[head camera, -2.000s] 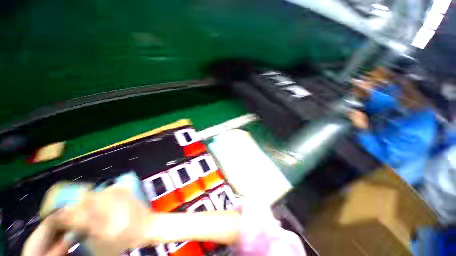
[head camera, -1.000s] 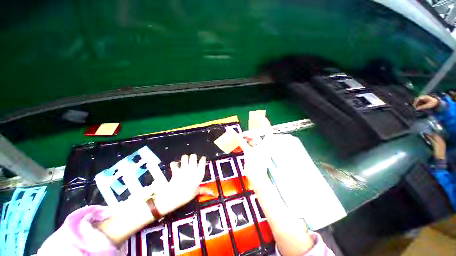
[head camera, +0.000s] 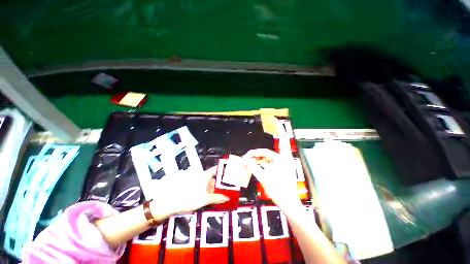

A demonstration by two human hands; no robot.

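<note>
My left hand [head camera: 188,193] holds a red housing [head camera: 227,196] by its left side above the black blister tray [head camera: 154,124]. My right hand [head camera: 268,167] holds a cream adhesive pad [head camera: 236,171] over the housing's white-outlined window end. The pad covers part of the window; whether it is stuck down I cannot tell. A white sheet with dark openings [head camera: 167,154] lies on the tray, partly behind my left hand. More red housings [head camera: 214,232] with dark windows sit in the tray's near row. A tan piece [head camera: 270,122] is at the tray's far right corner.
Light-blue spent liner sheets [head camera: 38,180] lie left of the tray. A pale sheet stack [head camera: 348,196] lies right. A half red, half cream housing [head camera: 131,99] lies beyond the tray. A grey-white post [head camera: 33,98] stands at left. Dark trays [head camera: 407,124] are at right.
My left hand has taken hold of a red housing. My right hand has brought a cream pad from the tray's far right onto its window end. The view has shifted; the other person has left it.
</note>
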